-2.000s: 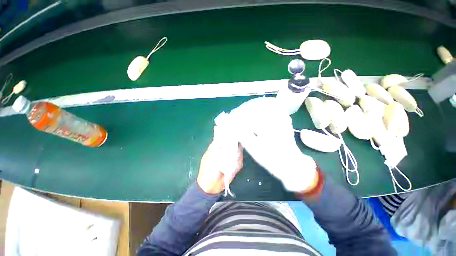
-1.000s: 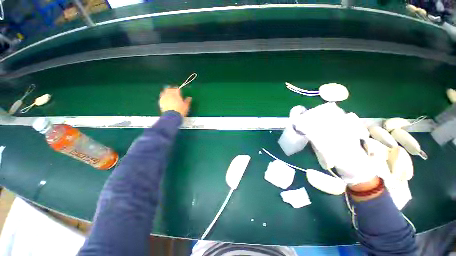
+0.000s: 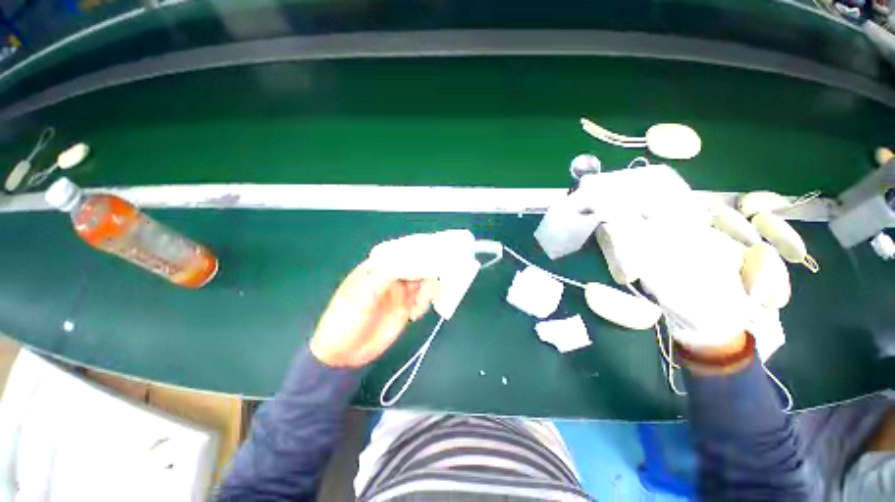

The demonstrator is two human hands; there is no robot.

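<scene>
My bare left hand (image 3: 363, 314) holds a cream corded oval piece (image 3: 422, 257) above the bench; its cord loop shows at the right end. A second corded piece (image 3: 456, 284) is partly hidden beside the fingers, its cord looping down. My right hand (image 3: 697, 275), in a white glove, is over the pile of corded pieces (image 3: 765, 275) and beside the translucent dispenser bottle (image 3: 564, 233). White material spreads from it toward the bottle; glove and cloth cannot be told apart. Another corded piece (image 3: 623, 306) lies left of the glove.
Two white pads (image 3: 535, 292) lie between my hands. A drink bottle (image 3: 142, 237) lies on its side at left. Beyond the pale rail (image 3: 393, 199), the green belt carries a corded piece (image 3: 673, 141) and two small ones at far left. A white tray (image 3: 98, 431) is below left.
My left hand has come back from the belt to the bench with a corded piece, which is gone from the belt. My gloved right hand stays by the pile and dispenser.
</scene>
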